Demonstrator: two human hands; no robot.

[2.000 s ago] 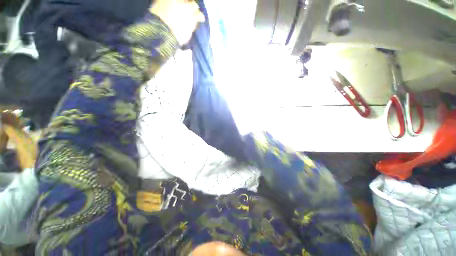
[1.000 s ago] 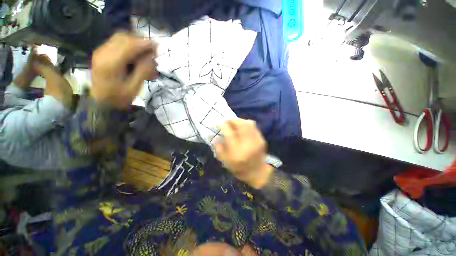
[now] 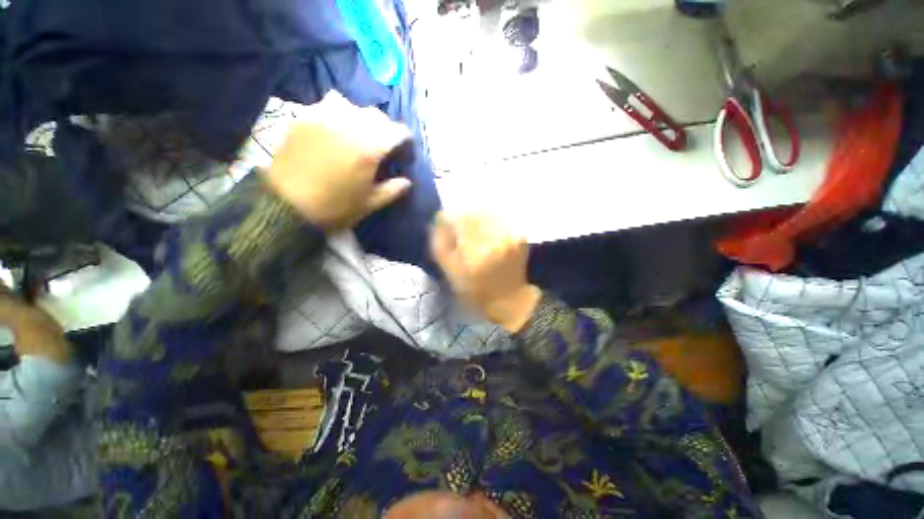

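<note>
My left hand [image 3: 339, 167] is over the navy shell fabric [image 3: 400, 218], thumb pointing right, fingers curled around a dark fold of it. My right hand [image 3: 481, 258] is blurred at the fabric's right edge, near the table's front edge; whether it grips cloth cannot be told. White quilted lining [image 3: 390, 294] with dark stitched lines hangs below both hands over my lap. More navy fabric [image 3: 203, 51] covers the upper left. The needle area [image 3: 522, 35] of the sewing machine shows at the top, brightly lit.
Red thread snips [image 3: 648, 112] and scissors [image 3: 755, 127] lie on the white table [image 3: 608, 188]. A red-orange plastic sheet [image 3: 851, 182] hangs at its right edge. Quilted pieces [image 3: 861, 375] are piled at lower right. A blue bar [image 3: 373, 39] is above my left hand. Another person's arm [image 3: 41, 405] is at left.
The view has shifted. My left hand has moved right from the lining's left side onto the navy fabric, closer to my right hand. The quilted lining is now mostly covered by navy fabric.
</note>
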